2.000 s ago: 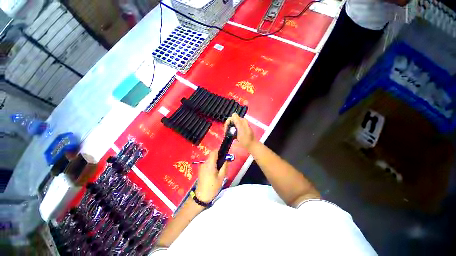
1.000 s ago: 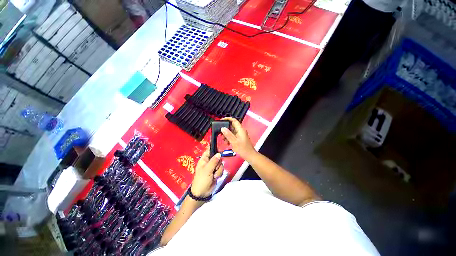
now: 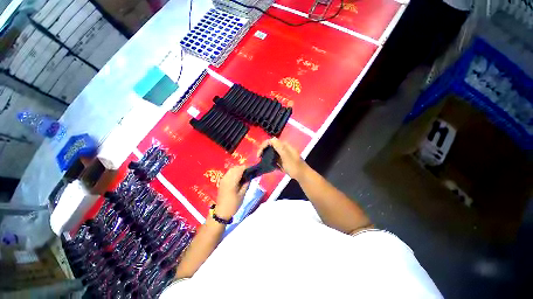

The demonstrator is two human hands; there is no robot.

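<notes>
A black housing [image 3: 260,166] is held between both hands, above the red cover near the table's front edge. My left hand [image 3: 232,185] grips its lower left end. My right hand [image 3: 281,156] grips its wider upper right end. Fingers hide parts of both ends. Loose black housings [image 3: 251,108] lie side by side in a block on the red cover beyond my hands. A blue-white flat packet [image 3: 251,201] lies at the table edge by my body. No screwdriver can be made out.
Bagged units [image 3: 128,233] fill the left end of the table. Beyond them are small boxes [image 3: 76,201] and a blue bin [image 3: 76,150]. A teal box [image 3: 156,86], perforated tray [image 3: 214,36] and bottle [image 3: 42,125] stand farther back. A blue crate [image 3: 491,93] is at the right.
The housing has turned from upright in view to slanting, wider end to the upper right. My left hand has moved slightly left. The blue-handled tool seen by the hands earlier no longer shows.
</notes>
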